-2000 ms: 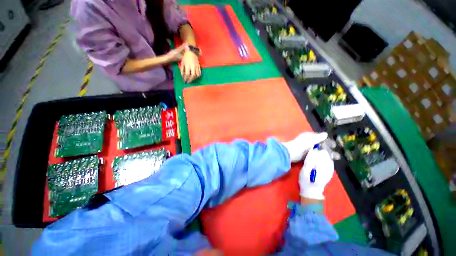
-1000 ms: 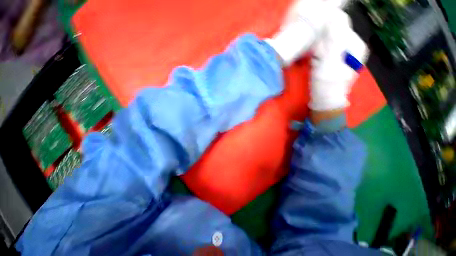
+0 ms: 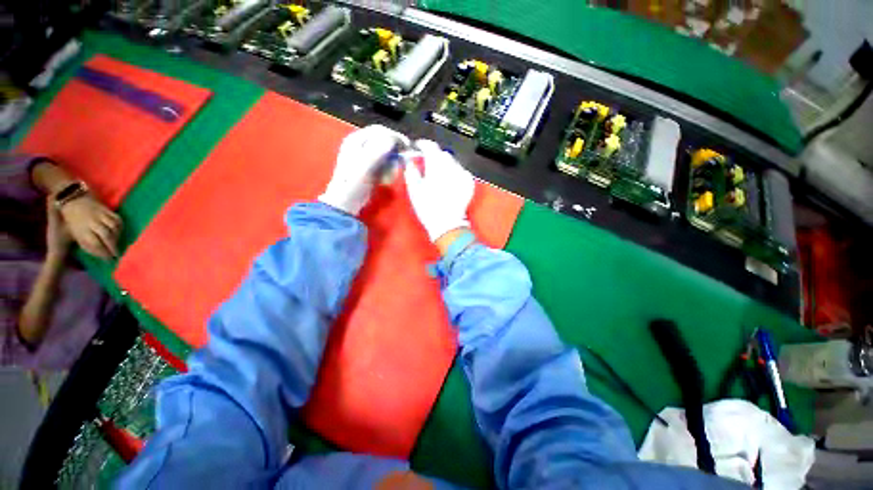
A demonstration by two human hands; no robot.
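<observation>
My left hand (image 3: 361, 168) and my right hand (image 3: 441, 191), both in white gloves, meet above the large red bench mat (image 3: 258, 191), close to the conveyor. Their fingertips are closed together around a small marker pen (image 3: 410, 156). Only small whitish and blue bits of the pen show; the fingers hide the rest. A light blue band is at my right cuff.
Power supply boards (image 3: 493, 103) stand in a row on the dark conveyor (image 3: 536, 177). A white cloth (image 3: 747, 442), long black-handled tool (image 3: 682, 373) and blue pen (image 3: 772, 368) lie at right. A person's hand (image 3: 93, 225) is at left, above the circuit board tray (image 3: 67, 421).
The view has swung to the right, bringing the bench's right end into view. My hands remain together, now with the fingertips meeting around the pen.
</observation>
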